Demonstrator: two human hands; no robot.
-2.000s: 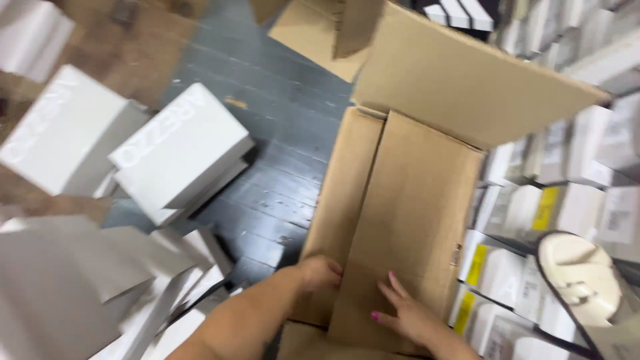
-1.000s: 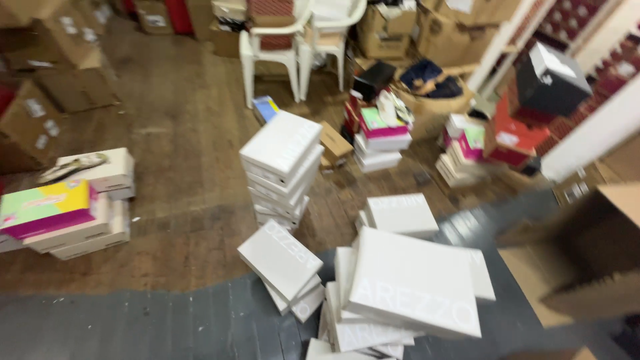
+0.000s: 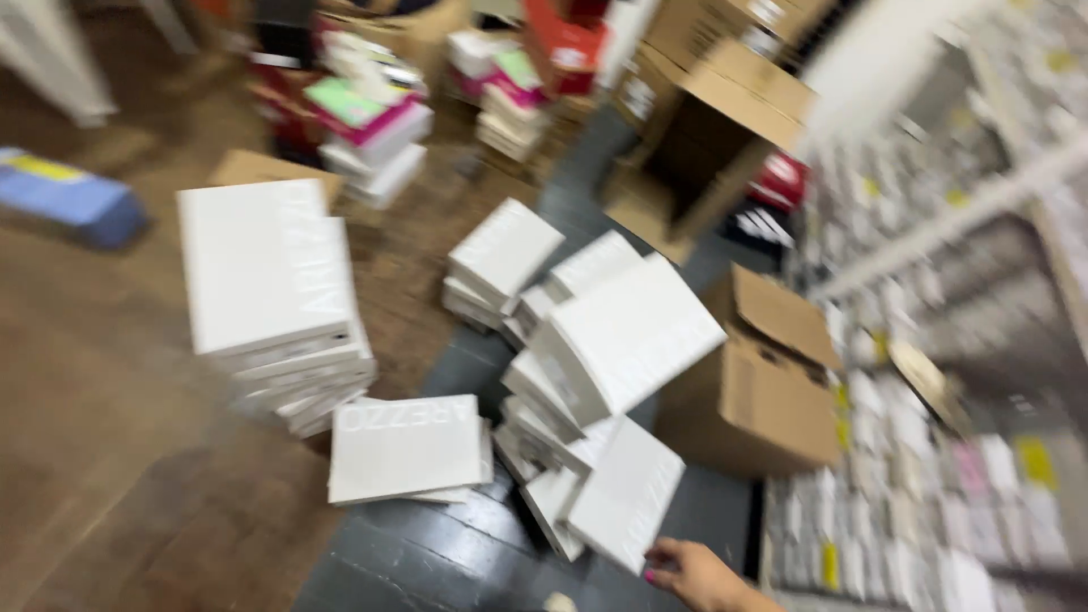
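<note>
My right hand [image 3: 693, 574] reaches in from the bottom right, its fingertips at the corner of a white Arezzo shoebox [image 3: 627, 493] that leans tilted against a pile of similar boxes. Whether the fingers grip that box or only touch it cannot be told. Above it, a larger white shoebox [image 3: 625, 331] lies on top of the pile. To the left stand a tall stack of white shoeboxes [image 3: 263, 272] and a low pair [image 3: 406, 450]. A brown cardboard carton [image 3: 765, 399] is right of the pile. My left hand is out of view.
An open cardboard carton [image 3: 697, 153] stands farther back, near shelving [image 3: 901, 510] packed with boxes along the right. A blue box [image 3: 72, 200] lies at the far left. Mixed shoeboxes [image 3: 374, 127] are piled on the floor behind, and a white chair leg [image 3: 64, 68] shows at top left.
Two seconds ago both hands were at the flaps of a cardboard carton; now only my right hand shows, at a white shoebox. The view has swung widely.
</note>
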